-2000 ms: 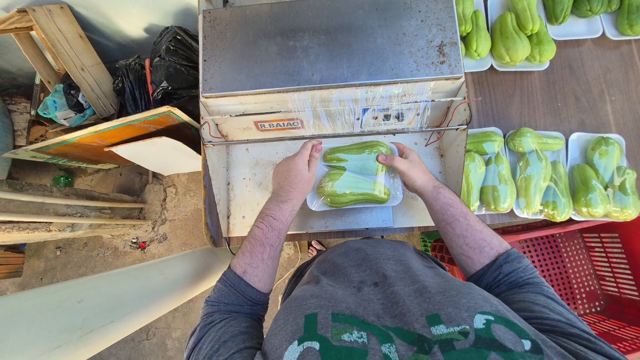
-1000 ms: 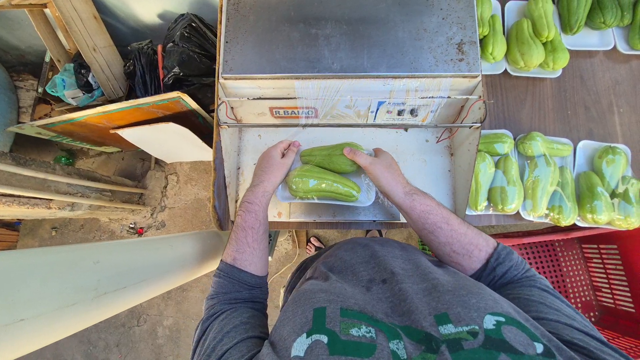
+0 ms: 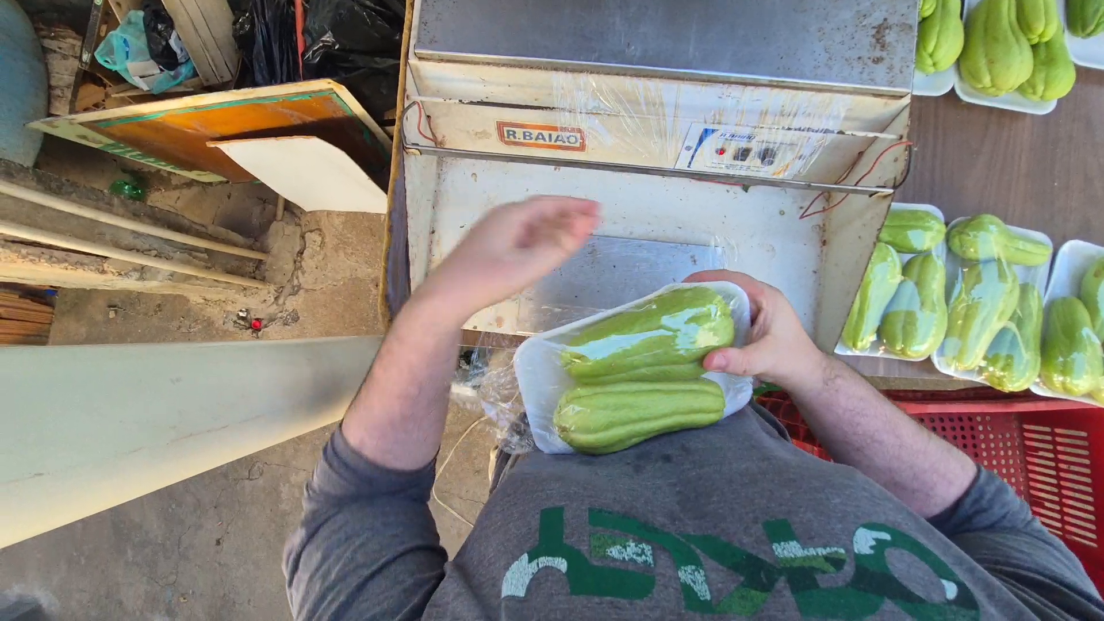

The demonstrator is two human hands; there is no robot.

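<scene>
A white foam tray [image 3: 539,392] with two long green chayotes [image 3: 642,410] tilts close against my shirt, at the near edge of a film-wrapping machine [image 3: 776,224]. My right hand [image 3: 763,332] grips its right end, thumb on top and fingers behind. Shiny clear film covers at least the upper chayote, and loose film [image 3: 500,388] hangs at the tray's left end. My left hand [image 3: 535,237], blurred, is raised over the machine's white bed, apart from the tray, and no object shows in it; its fingers are too blurred to read. A metal plate [image 3: 621,280] lies on the bed.
Wrapped trays of chayotes [image 3: 987,302] stand on the wooden table [image 3: 957,172] at right, with more trays [image 3: 1005,52] at the back. A red plastic crate [image 3: 1026,457] is below the table. Boards [image 3: 302,172] and black bags [image 3: 354,43] lie at left.
The tray has moved from the machine's bed toward my body in my right hand. My left hand, earlier at the tray's left side, is now away from it and raised over the bed.
</scene>
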